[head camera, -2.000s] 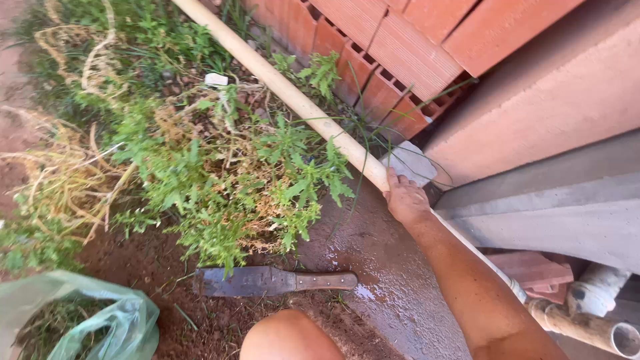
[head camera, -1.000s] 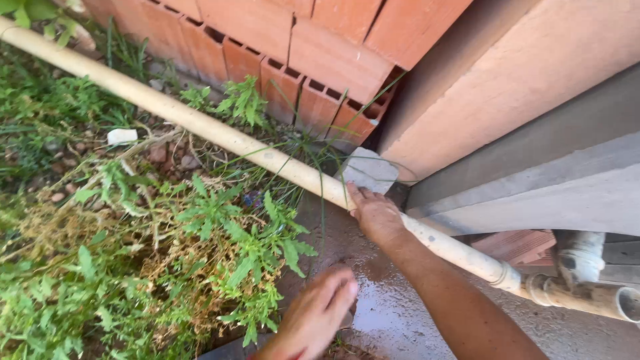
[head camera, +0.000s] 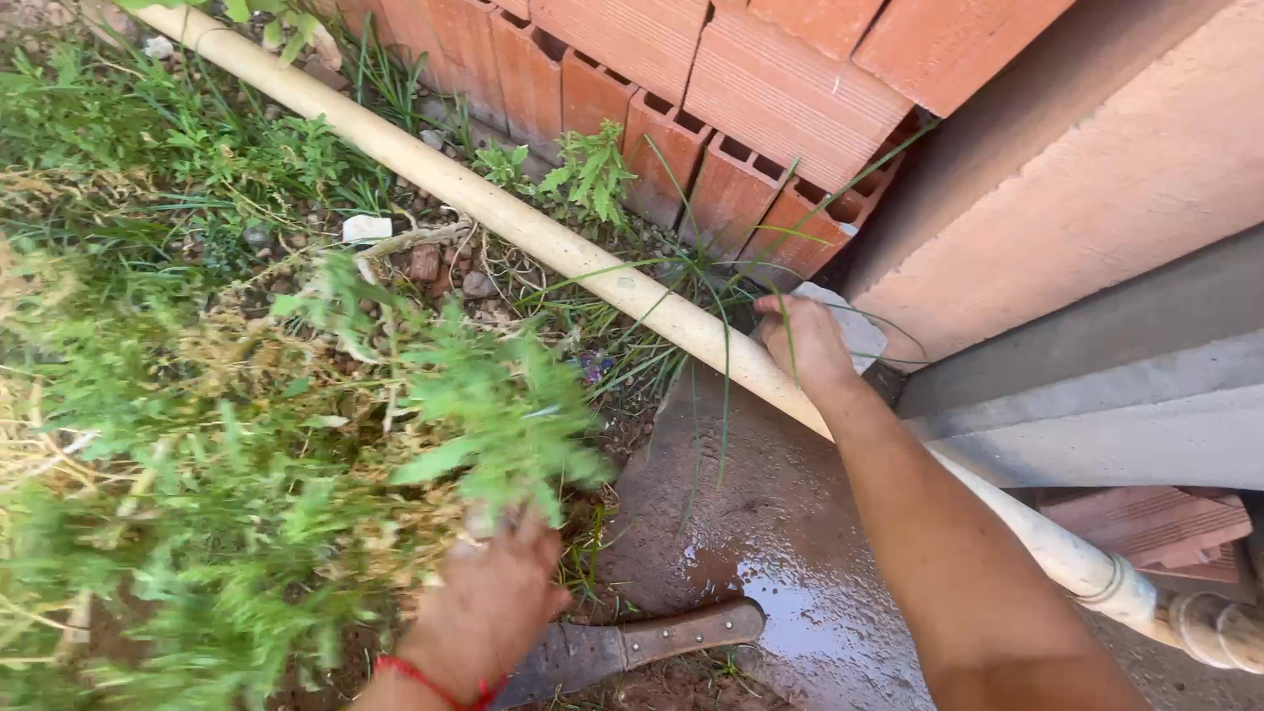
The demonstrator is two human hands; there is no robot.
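Observation:
My right hand (head camera: 805, 341) reaches over the long cream plastic pipe (head camera: 612, 281), its fingers at green grass blades (head camera: 701, 281) near the brick stack; whether they grip the blades is not clear. My left hand (head camera: 504, 573), with a red cord at its wrist, is blurred at the base of a leafy weed (head camera: 504, 415); its fingertips are partly hidden by leaves, so a grip cannot be made out. Just below it on the soil lies a machete (head camera: 691, 632) with a riveted wooden handle, part of its blade hidden by the left wrist.
Stacked hollow red bricks (head camera: 671, 148) stand behind the pipe. A peach wall (head camera: 1066, 188) and a grey concrete ledge (head camera: 1116, 395) rise at the right. A wet concrete slab (head camera: 750, 513) lies under the right forearm. Broken bricks (head camera: 1145, 528) lie beyond the pipe's lower end.
My left hand has moved left from near the machete's handle to the weeds. My right hand has shifted from the pipe to the grass beyond it. The view has moved toward the bricks.

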